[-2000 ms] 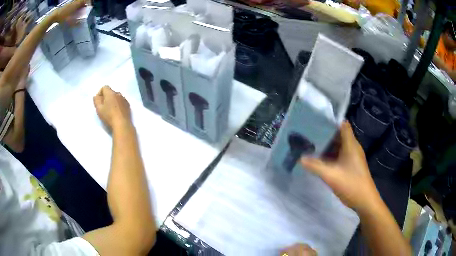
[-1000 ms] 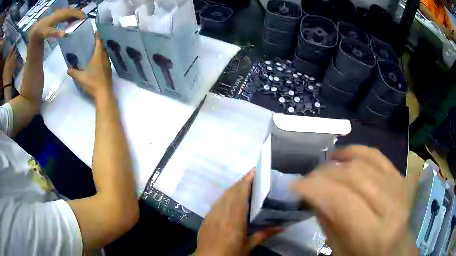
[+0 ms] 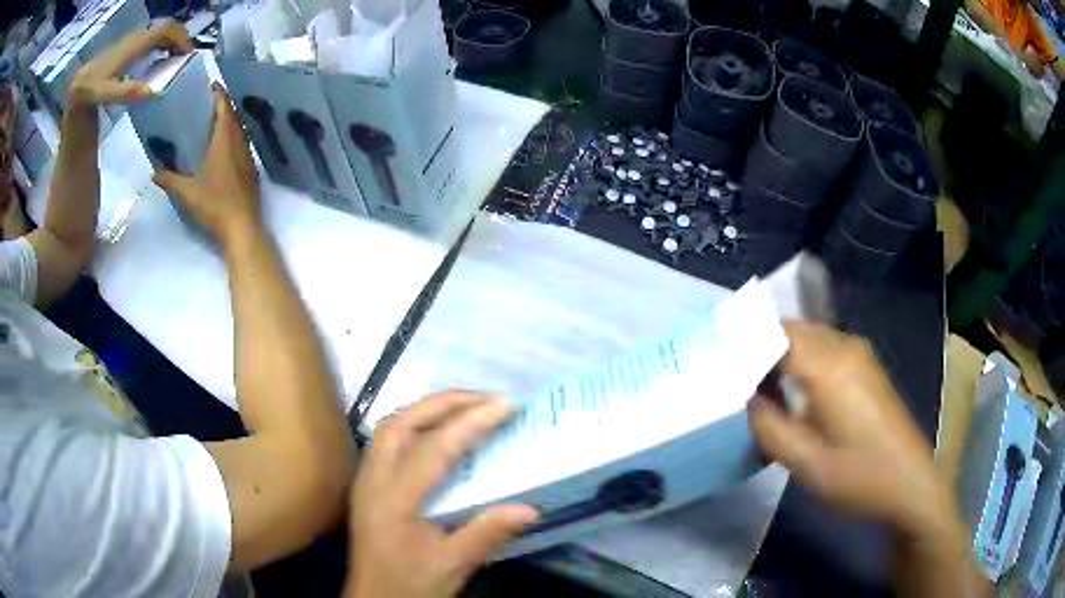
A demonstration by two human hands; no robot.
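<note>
A pale blue and white retail box (image 3: 619, 426) with a dark fan picture lies tilted on its side above the white foam sheet (image 3: 514, 280), its open end to the right. My left hand (image 3: 438, 491) grips its left end, thumb on the fan picture side. My right hand (image 3: 847, 426) is at the open end, with fingers at the opening and a blurred whitish flap or sleeve beside it. What the right fingers hold inside the opening is hidden.
Filled open boxes (image 3: 385, 158) stand on the white surface at left. A neighbouring worker's hands (image 3: 216, 175) hold another box. Dark cups (image 3: 806, 134) are stacked at the back right, beside a pile of small caps (image 3: 666, 193). More boxes (image 3: 1007, 491) lie at far right.
The box has turned from upright, opening towards me, to lying on its side with the opening to the right. My left hand has moved left with its end; my right hand stays near the opening.
</note>
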